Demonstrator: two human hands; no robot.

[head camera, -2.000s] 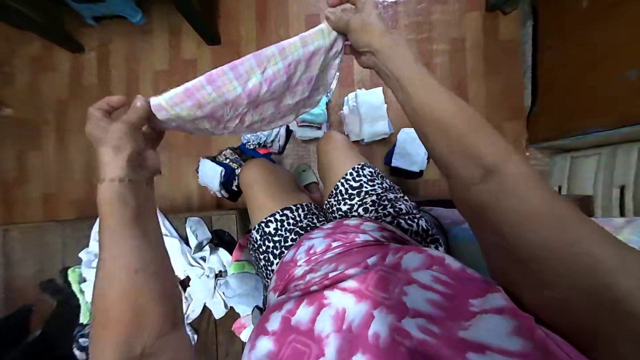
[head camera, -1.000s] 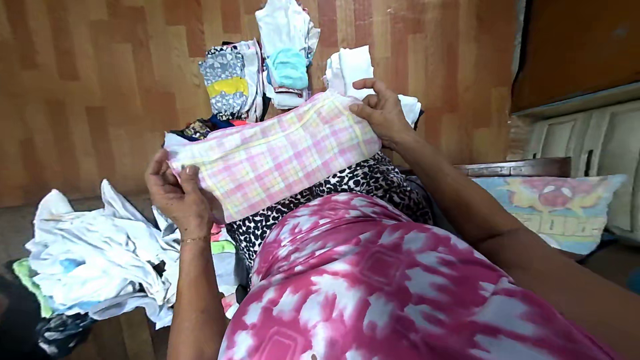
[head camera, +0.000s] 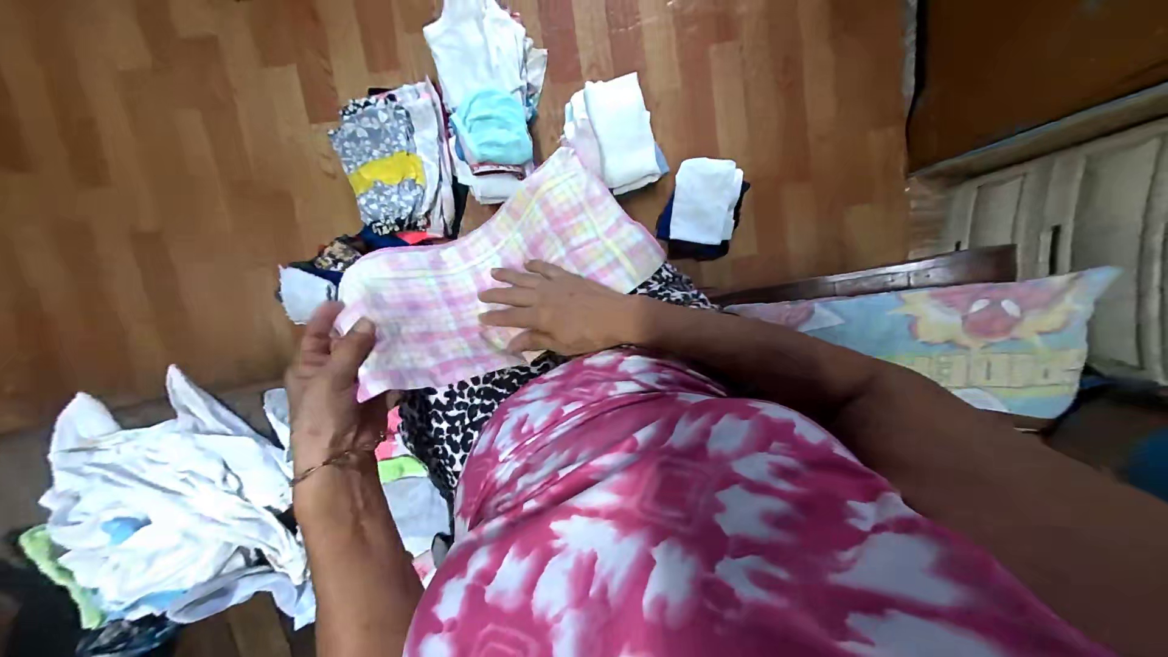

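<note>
A pink, yellow and white plaid cloth (head camera: 429, 310) lies spread across my lap, over the black-and-white leopard-print shorts (head camera: 456, 415). My left hand (head camera: 333, 365) pinches the cloth's left edge between thumb and fingers. Flat on the middle of the cloth rests my right hand (head camera: 561, 310), palm down with its fingers spread. Past my knees, folded clothes stand in piles on the floor: a grey patterned and yellow one (head camera: 383, 160), a white one with a light blue piece (head camera: 493, 128), and a white one (head camera: 622, 132).
A loose heap of white clothes (head camera: 173, 502) lies at the lower left. A small folded white cloth on dark fabric (head camera: 707, 201) is on the wooden floor (head camera: 785, 82). At right are a printed colourful cloth (head camera: 995, 338) and a pale panelled surface (head camera: 1104, 219).
The plaid cloth, held up in the air between both hands two seconds ago, is down on my lap. My right hand has let go of its corner and moved inward onto the cloth.
</note>
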